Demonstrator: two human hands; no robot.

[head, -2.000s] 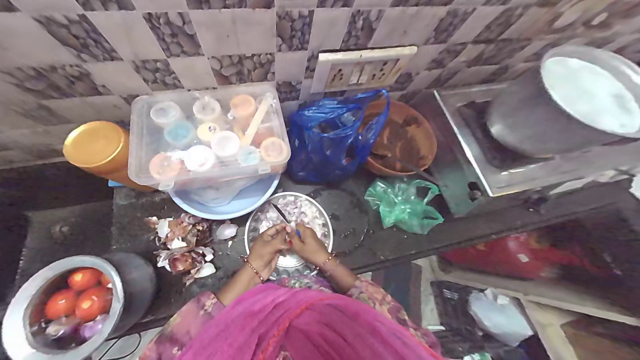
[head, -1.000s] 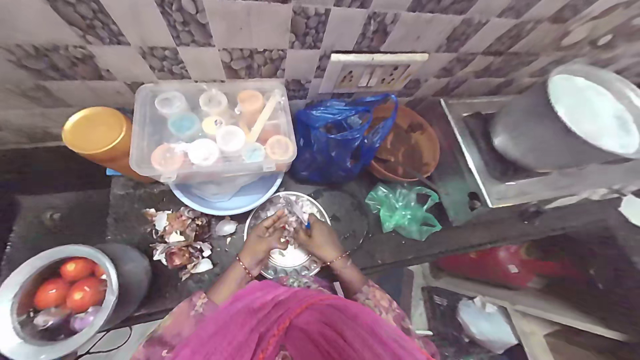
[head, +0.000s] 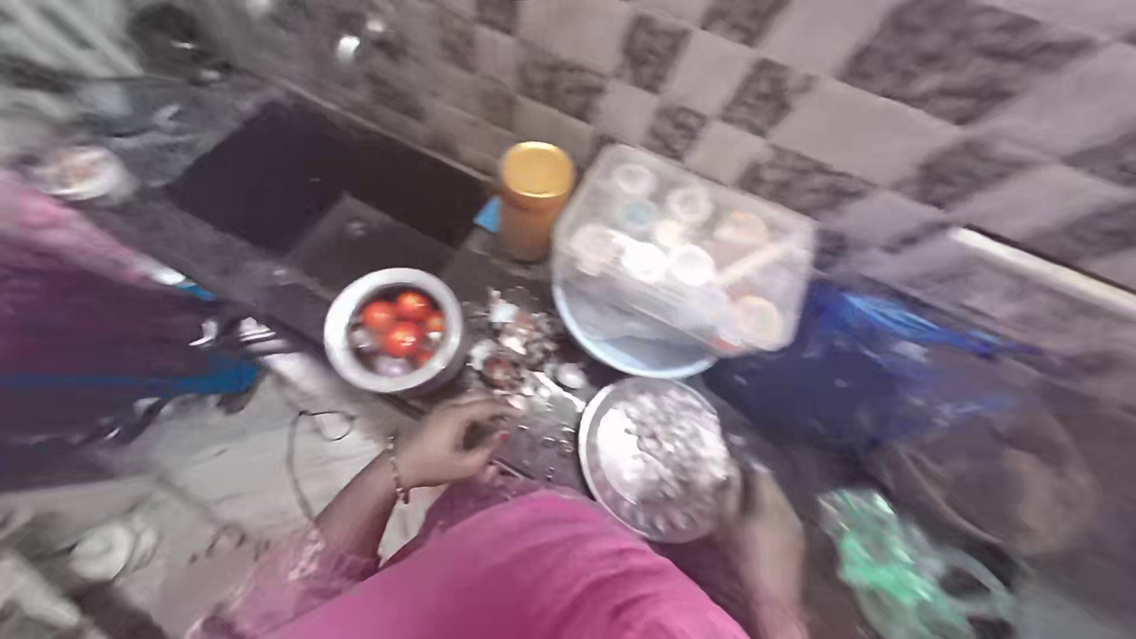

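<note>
My left hand (head: pixel 453 441) is over the counter's front edge, its fingers curled and apart, with nothing seen in it, just below a heap of onion peels (head: pixel 519 342). A round steel plate (head: pixel 612 457) holds chopped onion (head: pixel 670 444). My right hand (head: pixel 763 506), badly blurred, is at the plate's right rim; whether it grips the rim or holds anything is not clear. Left of the peels stands a metal pot (head: pixel 339 342) with several red tomatoes (head: pixel 404 338) and some onions in it.
Behind the plate, a clear plastic box (head: pixel 790 257) of small jars rests on a pale blue basin (head: pixel 621 355). A jar with a golden lid (head: pixel 538 169) stands beside it. Blue bag (head: pixel 887 355), green bag (head: pixel 879 550) and brown bowl (head: pixel 1065 479) are at right. Another person's clothing (head: pixel 89 355) shows at left.
The view has swung left. My hands, together over the plate before, are now apart: the left has moved left toward the peels and the right is at the plate's right side.
</note>
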